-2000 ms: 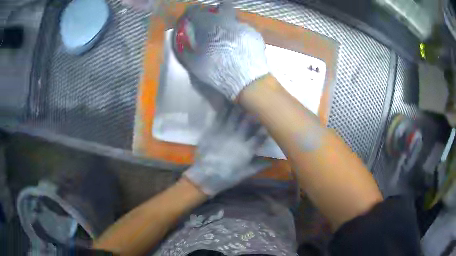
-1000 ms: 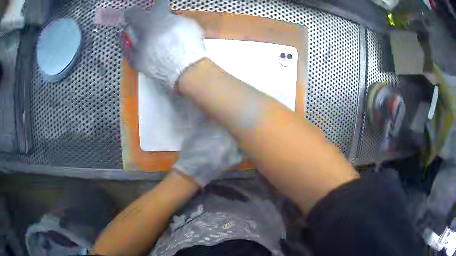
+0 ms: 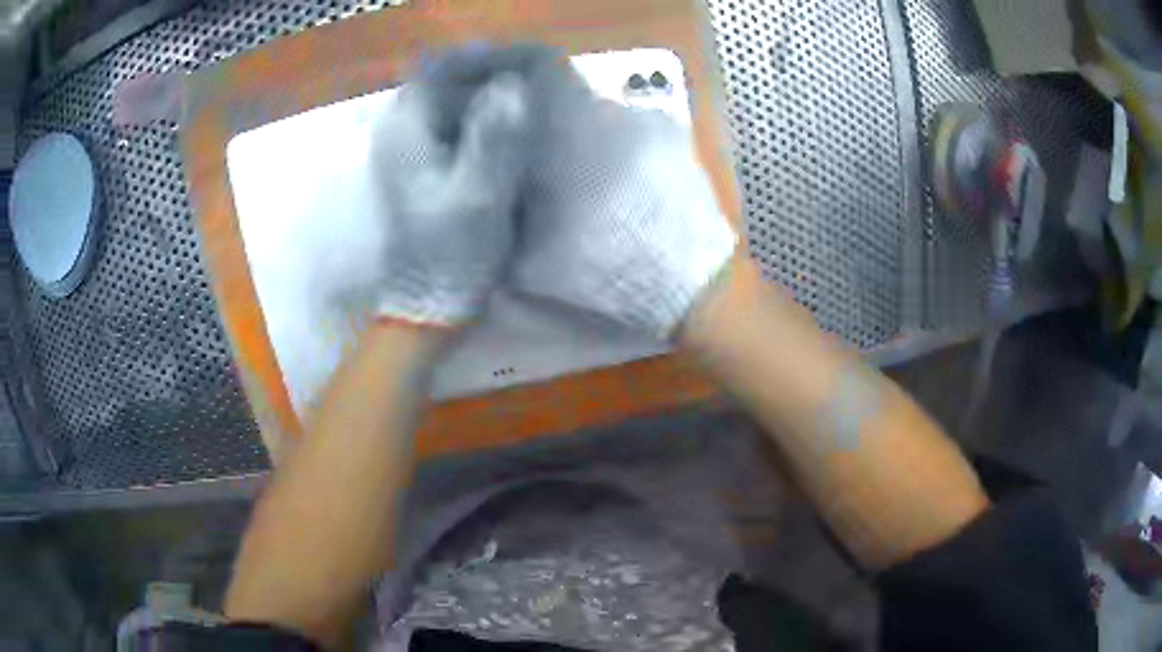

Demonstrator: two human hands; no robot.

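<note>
A silver-white flat panel (image 3: 300, 210) with two dark holes near its upper right corner lies on the orange-bordered fixture (image 3: 548, 415). My gloved right hand (image 3: 618, 198) is over the panel's upper right half, palm down, curled over the sander, whose body is hidden under the gloves. My gloved left hand (image 3: 446, 198) is over the panel's upper middle, against my right hand. Its fingers are blurred, and its hold cannot be made out. Both gloves are grey-white.
The fixture lies on a perforated metal bench (image 3: 816, 166). A light blue round pad (image 3: 54, 214) is at the far left. A pinkish strip (image 3: 150, 101) lies left of the fixture's top. A second round sander with a red part (image 3: 988, 166) is at the right, near yellow-green material (image 3: 1128, 255).
My right hand has moved right from the panel's upper left. My left hand has moved up from the lower edge to meet it. The view has shifted and turned.
</note>
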